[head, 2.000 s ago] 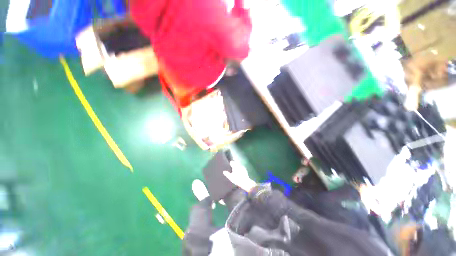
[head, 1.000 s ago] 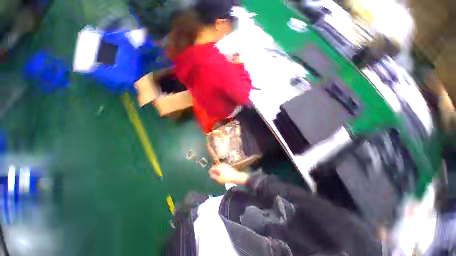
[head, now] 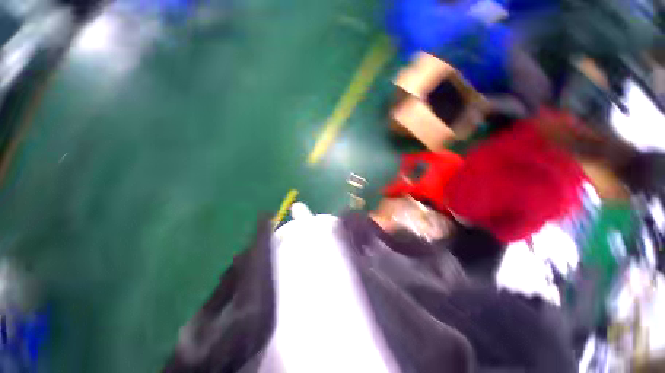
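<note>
The picture is strongly blurred. Neither of my hands can be made out. My open dark jacket [head: 415, 291] and white shirt [head: 313, 299] fill the lower middle. Nearest in front, a pale open container or bag [head: 415, 218] sits on the floor beside a seated person; its contents are too blurred to tell. A small white shape [head: 300, 211], perhaps a shoe tip, shows just above my shirt.
A person in red [head: 518, 175] sits at the right by a bright red seat or object [head: 430, 175]. An open brown carton [head: 423, 124] and a blue lined bin [head: 452, 36] stand behind. A yellow line [head: 346, 105] crosses the green floor [head: 182, 160]. Blurred bench items lie far right.
The view has turned left, so the seated person and carton now lie further right. The hand seen one second ago no longer shows. The dark flat piece held two seconds ago is not visible.
</note>
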